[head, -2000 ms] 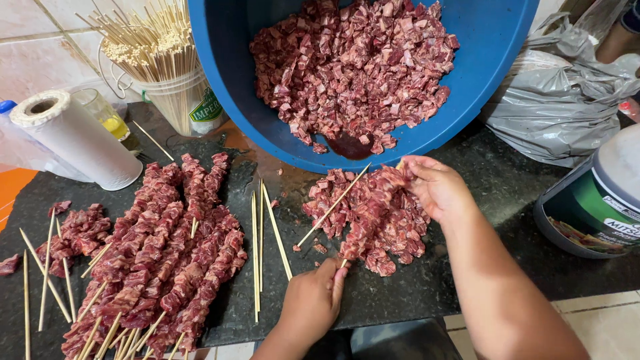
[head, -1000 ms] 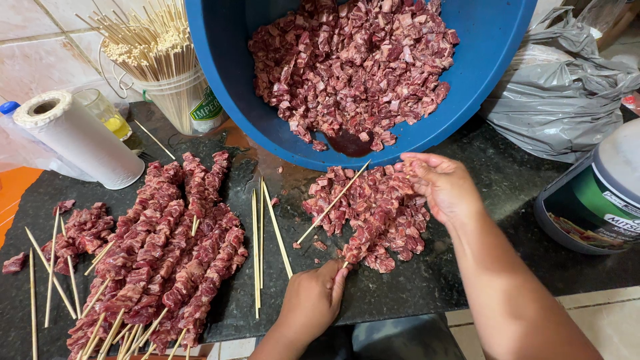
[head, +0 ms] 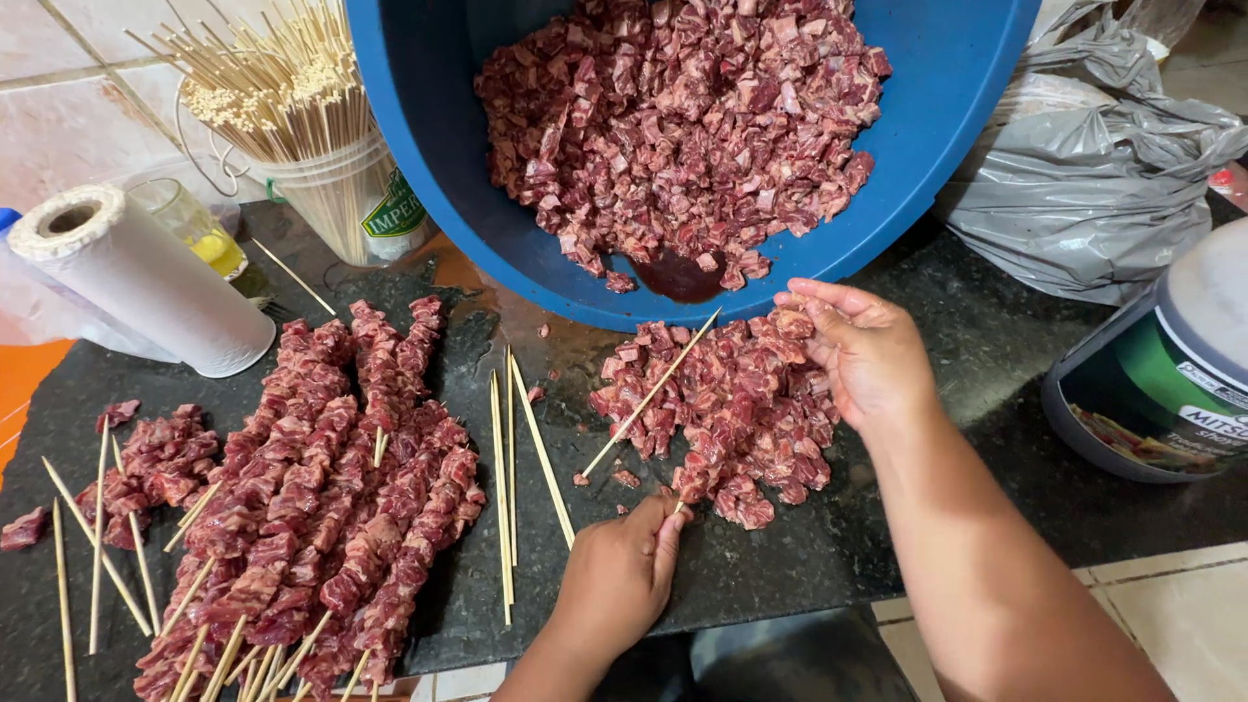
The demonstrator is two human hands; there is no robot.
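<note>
My left hand (head: 624, 565) grips the lower end of a wooden skewer, whose meat-covered length (head: 721, 439) slants up and right over a pile of raw meat cubes (head: 643, 390). My right hand (head: 858, 351) pinches a piece of meat (head: 798, 317) at the skewer's upper end; the tip is hidden. A bare skewer (head: 651, 395) lies across the pile. Left of my left hand, several bare skewers (head: 502, 487) rest on the dark stone counter. Loaded meat skewers (head: 322, 517) are heaped farther left. Behind the pile, a tilted blue tub (head: 936, 166) holds many meat cubes (head: 682, 127).
A clear bucket (head: 341, 195) of skewers, a paper towel roll (head: 146, 283) and a glass (head: 195, 234) stand at the back left. Loose meat (head: 166, 458) lies at the left. A grey plastic bag (head: 1082, 185) and a large labelled jug (head: 1150, 370) are at the right.
My right hand has stayed around the skewer's upper end, its fingers shifting, and now pinches a meat piece there. My left hand has kept its grip on the lower end.
</note>
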